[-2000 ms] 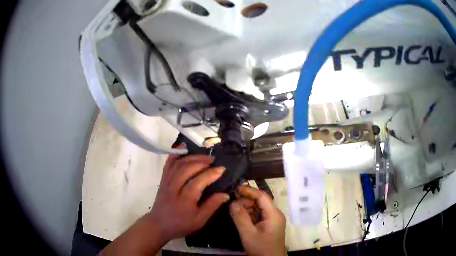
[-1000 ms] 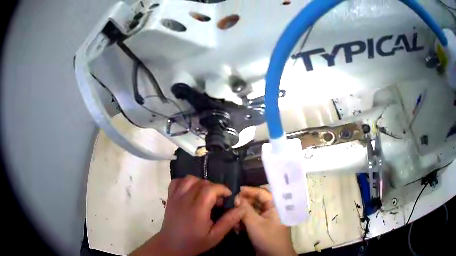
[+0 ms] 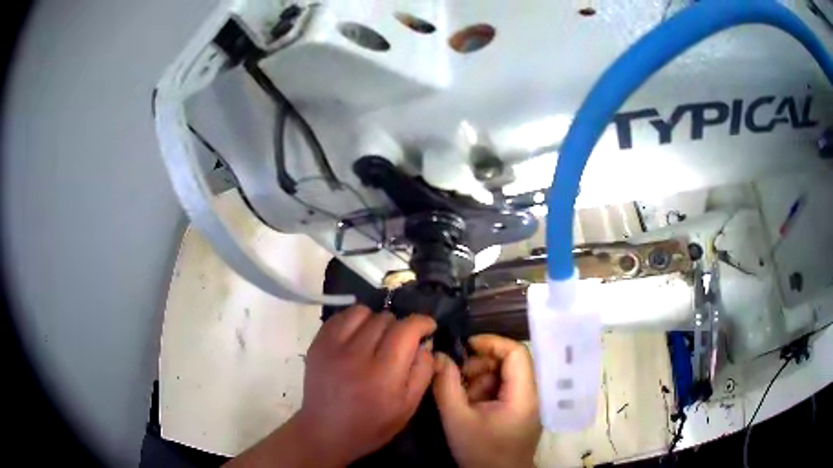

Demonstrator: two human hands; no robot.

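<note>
A black fabric bag lies under the needle area and around the end of the narrow cylinder bed. My left hand lies on the bag with its fingers curled and grips the fabric close below the presser foot. My right hand pinches the bag's edge between thumb and curled fingers, just right of my left hand. The fingertips nearly meet. The exact stitching point is hidden by the machine parts and the fingers.
The white sewing machine head spans the top. A blue gooseneck ends in a white lamp block right of my right hand. The curved white guard hangs at left. The cream tabletop and a slim silver tool also show.
Over two seconds my left hand goes from spread flat on the bag to curled fingers gripping it. The bag's fabric is bunched differently under the needle area. The camera view shifts slightly.
</note>
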